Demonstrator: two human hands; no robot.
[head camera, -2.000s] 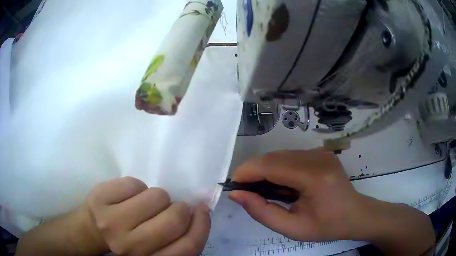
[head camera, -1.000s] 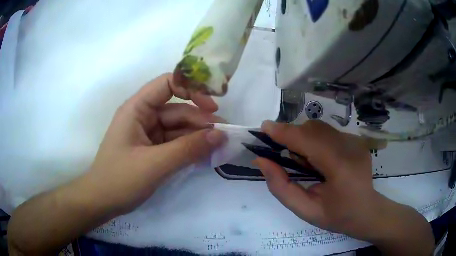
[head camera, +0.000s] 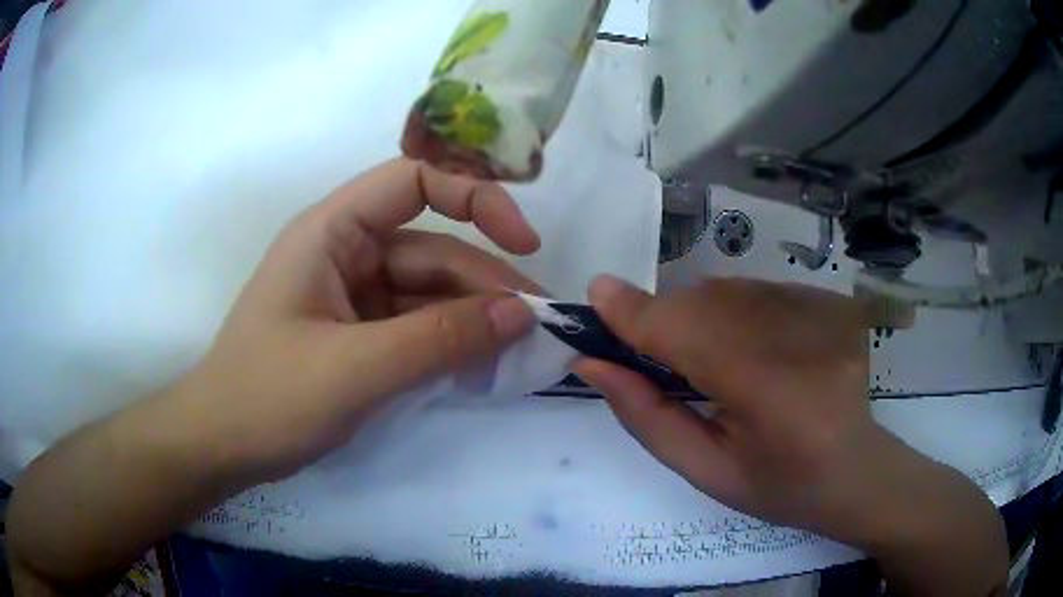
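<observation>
My left hand pinches the folded edge of the white fabric piece between thumb and fingers; its index finger is raised apart. My right hand holds the black thread snips, their tips at the pinched fabric edge beside my left thumb. The blades look nearly closed; whether they grip a thread is too small to tell. The rest of the fabric blends with the white table on the left.
The sewing machine head stands at the upper right, above the needle plate. The floral fabric-wrapped tube hangs just above my left hand. Printed ruler marks run along the table's front edge.
Since two seconds ago, my left hand has turned and lifted the fabric edge, and the snips have followed it. Over the last second, the snips' blades have closed together at the edge.
</observation>
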